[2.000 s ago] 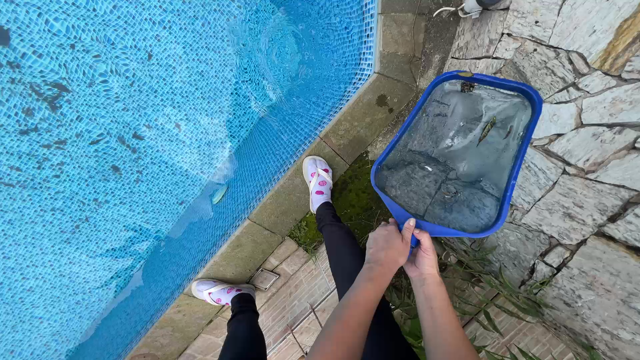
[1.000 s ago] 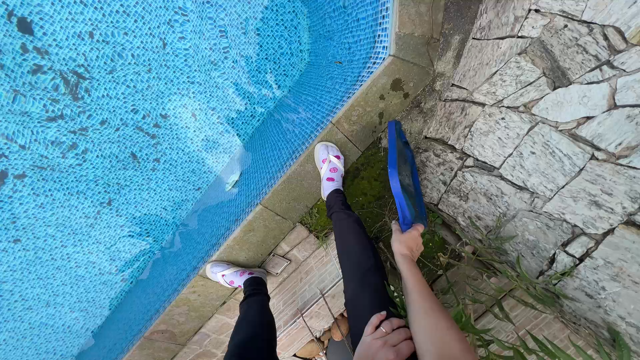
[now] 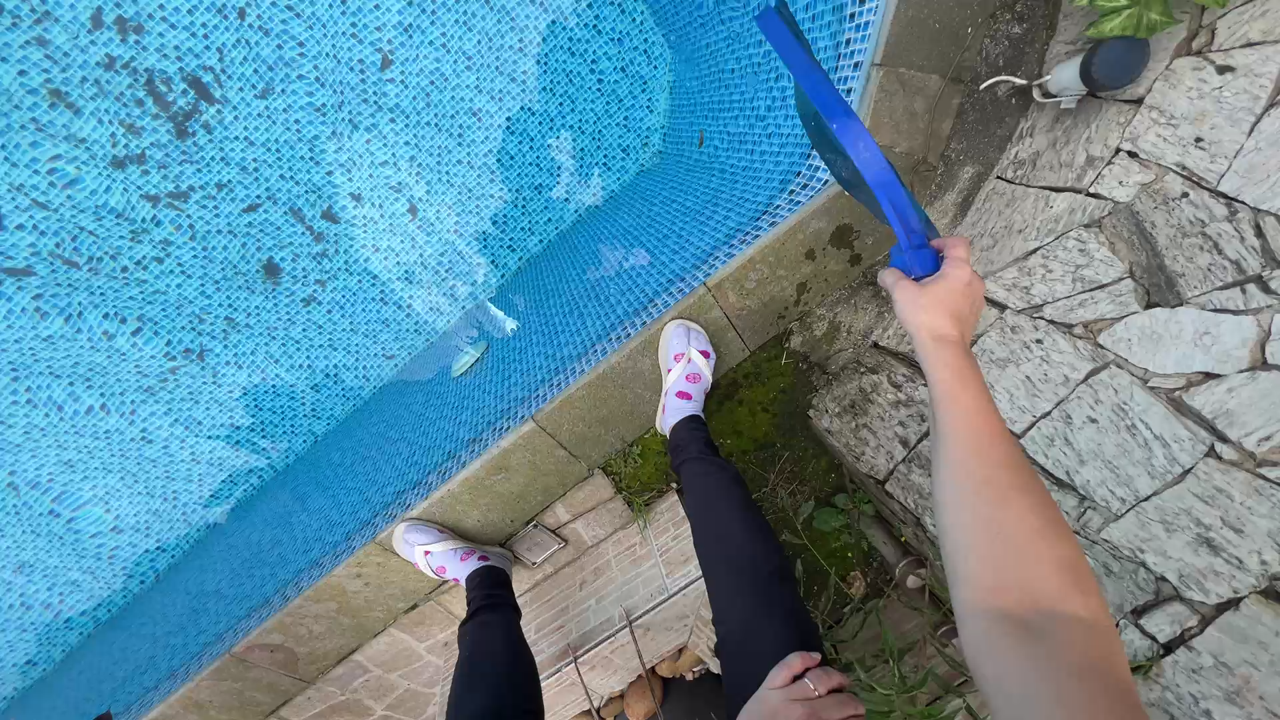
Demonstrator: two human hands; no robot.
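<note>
My right hand point(image 3: 938, 297), arm outstretched, grips the short handle of a blue pool leaf skimmer net point(image 3: 850, 140). The net is seen nearly edge-on, its frame tilted, with its far end over the pool's corner and its handle end over the stone paving. My left hand point(image 3: 803, 690), with a ring on one finger, rests against my right leg near the knee at the bottom edge. Its fingers are partly cut off by the frame. The pool water point(image 3: 330, 230) lies to the left, with dark debris and a pale leaf point(image 3: 468, 358) in it.
My feet in flip-flops point(image 3: 686, 375) stand on the pool's stone coping point(image 3: 510, 480). An uneven stone surface point(image 3: 1120, 430) lies on the right, with a small lamp point(image 3: 1095, 72) at the top. Moss, grass and plants point(image 3: 830, 520) grow beside my right leg, near a small drain cover point(image 3: 535, 544).
Two seconds ago both hands held the net, its mesh facing up with wet debris inside. My left hand has let go and dropped to my leg. The net has turned edge-on and swung toward the pool.
</note>
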